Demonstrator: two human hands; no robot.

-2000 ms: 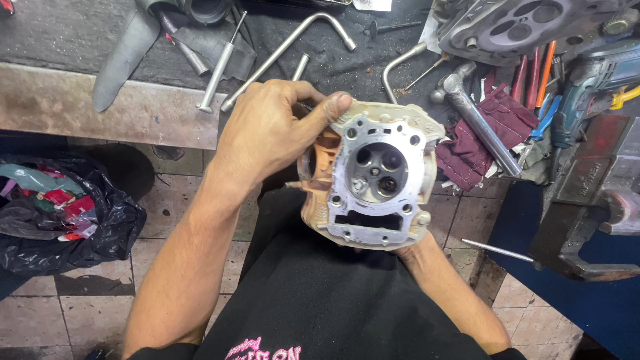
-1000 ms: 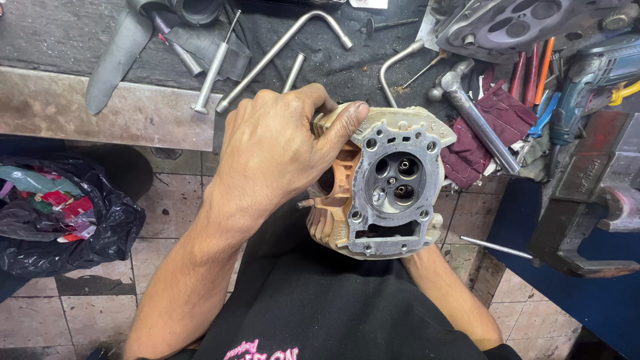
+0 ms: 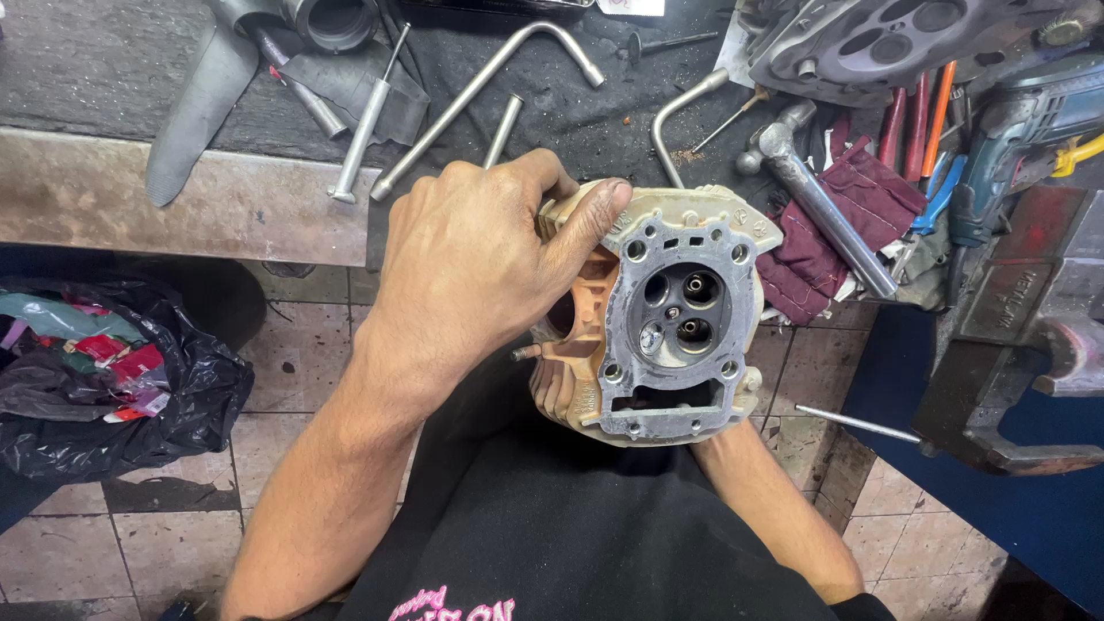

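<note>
An aluminium engine cylinder head [image 3: 621, 414] is held up in front of my torso, its combustion chamber and flat gasket face turned toward the camera. My left hand [image 3: 483, 250] grips its upper left edge, with the thumb over the top near face. Of my right arm only the forearm and wrist show, running up to the lower right of the part; the hand itself is hidden behind it. Two valve ports show valve guides inside. A threaded stud [image 3: 524, 353] sticks out of its left side.
On the bench lie bent metal bars [image 3: 483, 82], a ball-peen hammer [image 3: 824, 203] on a maroon cloth [image 3: 871, 190], and another cylinder head [image 3: 862, 52]. A power drill [image 3: 1000, 138] and a bench vise [image 3: 1009, 336] stand at right. At left is a black bag [image 3: 198, 405] of waste.
The cylinder head has moved to the right and its face has tilted, with my left hand still gripping its upper left edge.
</note>
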